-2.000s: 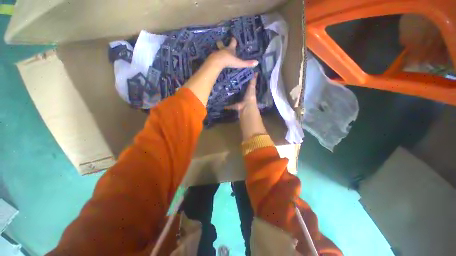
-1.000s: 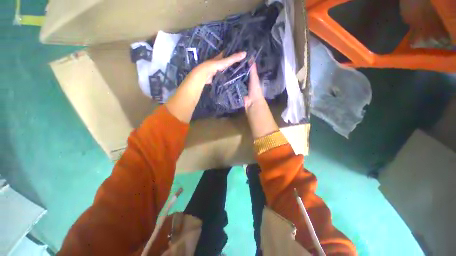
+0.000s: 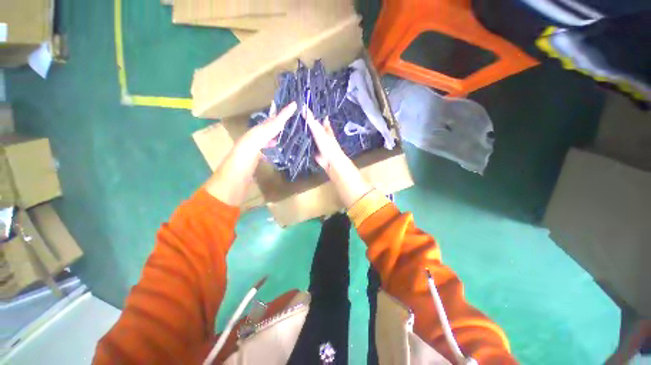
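A bunch of dark plastic frames (image 3: pixel 296 135) is held between my two hands, above the large brown shipping carton (image 3: pixel 303 204). My left hand (image 3: pixel 250 148) presses on the left side of the bunch. My right hand (image 3: pixel 332 147) presses on its right side. More dark frames (image 3: pixel 357 130) lie in the carton behind and to the right. A whitish plastic liner (image 3: pixel 369 100) hangs along the carton's right inner wall. The lower edge of the bunch hides part of the carton's inside.
An orange stool (image 3: pixel 457 77) stands behind right, with a person's shoe (image 3: pixel 596 60) beyond it. A clear plastic bag (image 3: pixel 450 128) lies on the green floor (image 3: pixel 471 221). Brown cartons (image 3: pixel 34 175) stand at far left. Flat board (image 3: pixel 603 214) is at right.
My hands have come together around a bunch of frames and lifted it. The carton appears smaller and farther off, and the view now takes in more floor, the cartons at left and a shoe.
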